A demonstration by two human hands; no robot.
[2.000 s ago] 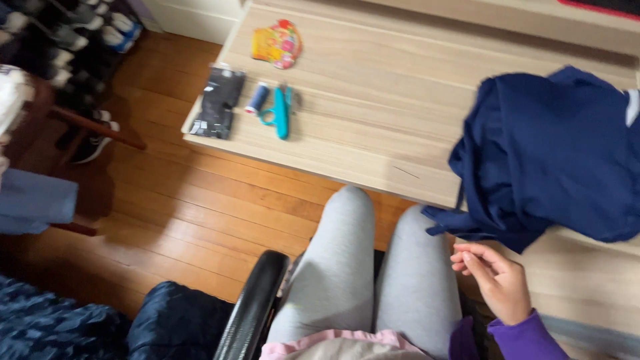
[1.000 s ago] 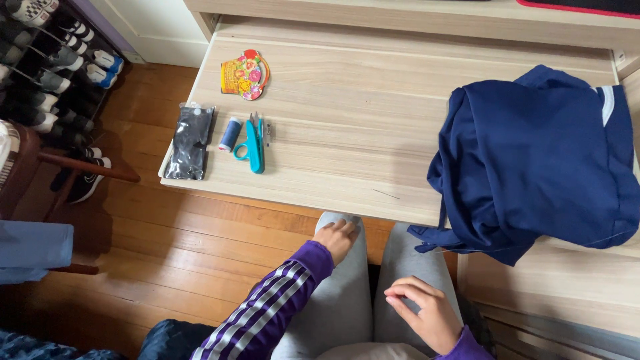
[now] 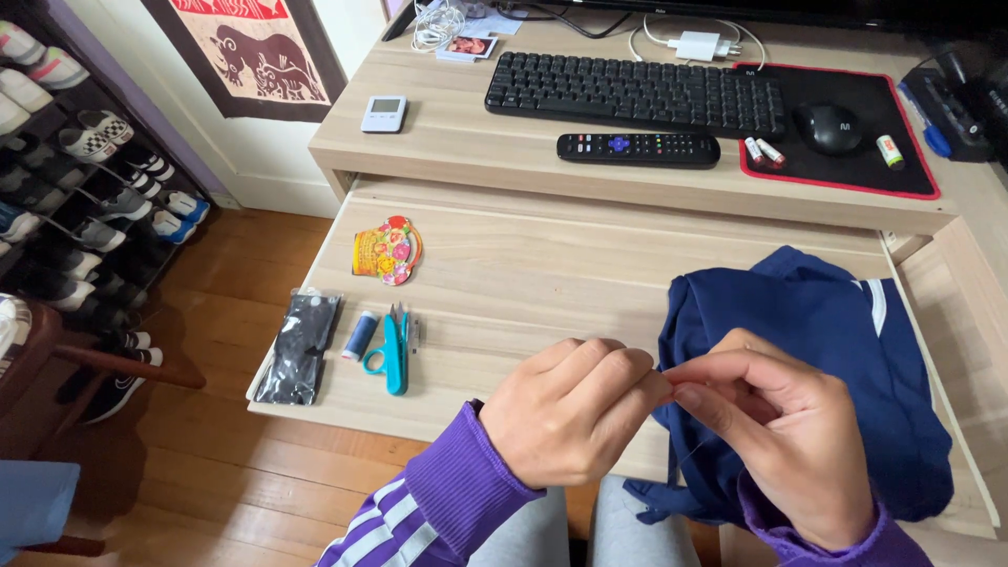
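My left hand [image 3: 579,409] and my right hand [image 3: 780,429] meet at the fingertips over the front edge of the pull-out tray. Both have fingers pinched together; whatever lies between them is too small or hidden to tell. A faint dark thread seems to hang below the right fingers. Navy blue cloth [image 3: 795,339] lies folded on the tray, behind and below my right hand, a strip hanging over the edge. Left of my hands are teal thread snips [image 3: 397,354], a spool of blue thread [image 3: 360,336], a flower-basket-shaped card [image 3: 389,250] and a clear packet with black contents [image 3: 299,346].
On the desk above the tray stand a black keyboard [image 3: 634,93], a remote control [image 3: 638,150], a mouse [image 3: 828,127] on a red-edged pad, small batteries and a white digital device [image 3: 383,114]. A shoe rack [image 3: 87,173] and a wooden chair [image 3: 118,366] are at the left.
Both hands have risen from my lap to over the tray edge and come together at the fingertips. The view has tilted up to show the desk top.
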